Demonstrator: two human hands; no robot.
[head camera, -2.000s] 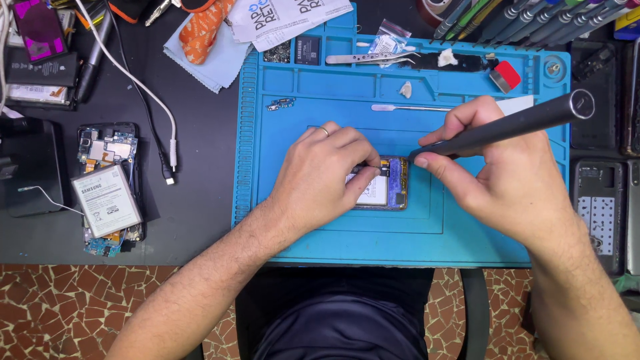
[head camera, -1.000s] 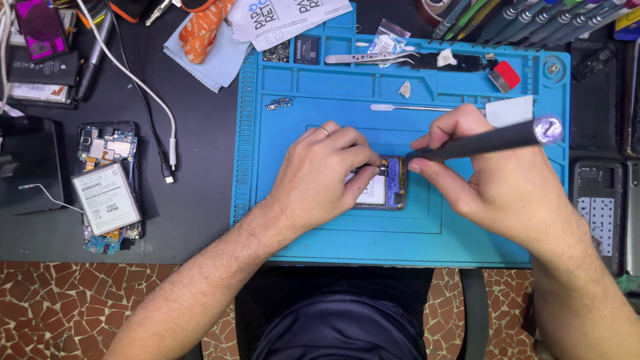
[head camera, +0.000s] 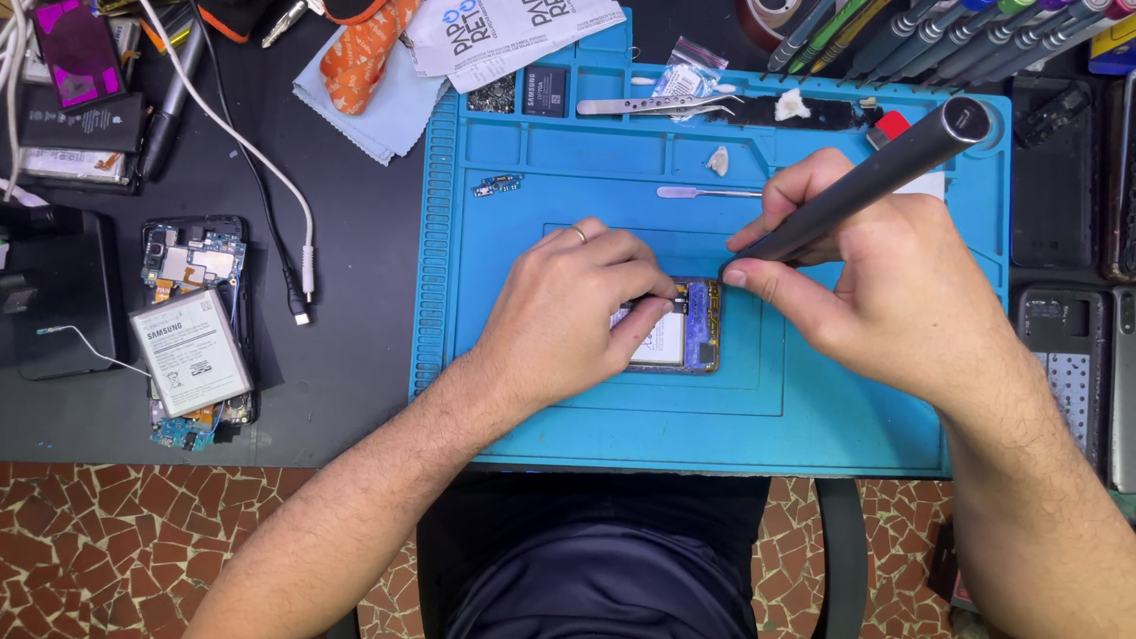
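Observation:
An opened phone (head camera: 702, 324) lies on the blue silicone repair mat (head camera: 621, 439), its white battery and a blue inner part showing. My left hand (head camera: 577, 302) covers the phone's left part and pinches a small dark piece at its upper edge between thumb and index finger. My right hand (head camera: 861, 266) is closed around a black pen-shaped electric screwdriver (head camera: 852, 182), tilted up to the right, with its lower end at the phone's upper right corner. The bit's tip is hidden by my fingers. A thin metal spatula (head camera: 706, 193) and a small circuit board (head camera: 498, 185) lie above the phone.
Tweezers (head camera: 652, 106) rest in the mat's upper trays, near a small plastic bag (head camera: 690, 75). Several screwdrivers (head camera: 923, 44) stand at the back right. To the left lie a disassembled phone (head camera: 195, 248) with a loose battery (head camera: 191, 353) on it, and cables (head camera: 257, 164). Phone housings (head camera: 1061, 355) line the right side.
The electric screwdriver's upper end has swung, dipping lower a second ago and standing higher now. My left hand has stayed on the phone.

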